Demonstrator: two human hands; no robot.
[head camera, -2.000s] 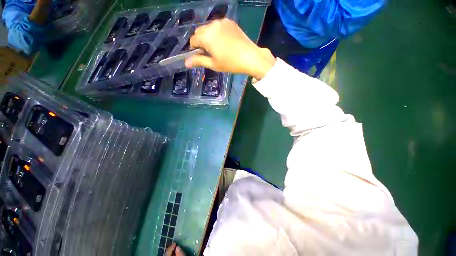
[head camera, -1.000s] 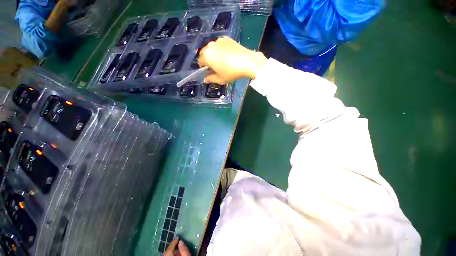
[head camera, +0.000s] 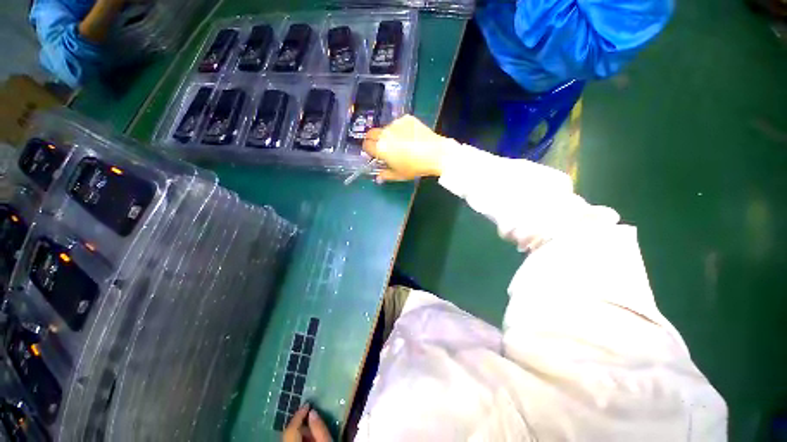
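Observation:
My right hand (head camera: 401, 148) holds a thin pale stick, maybe tweezers (head camera: 357, 173), at the near right corner of a clear blister tray (head camera: 233, 156). The tray lies flat, with two rows of black housings (head camera: 314, 117). My fingers touch the tray's edge beside one housing; whether they grip it is hidden. Two fingertips of my left hand (head camera: 307, 426) show at the bottom edge, by the lower end of a clear sheet with small black rectangles (head camera: 294, 381). The rest of that hand is cut off.
A tall stack of clear trays (head camera: 185, 319) stands at left, its top one holding black housings (head camera: 110, 196) with orange marks. A person in blue (head camera: 578, 39) is beyond the bench edge at the top. Another person's blue sleeve (head camera: 65, 39) and brown cardboard (head camera: 26, 108) are at upper left.
The tray under my right hand was raised and tilted over another; it has come down flat. My right hand has moved down towards me with it. My left hand has stayed by the sheet.

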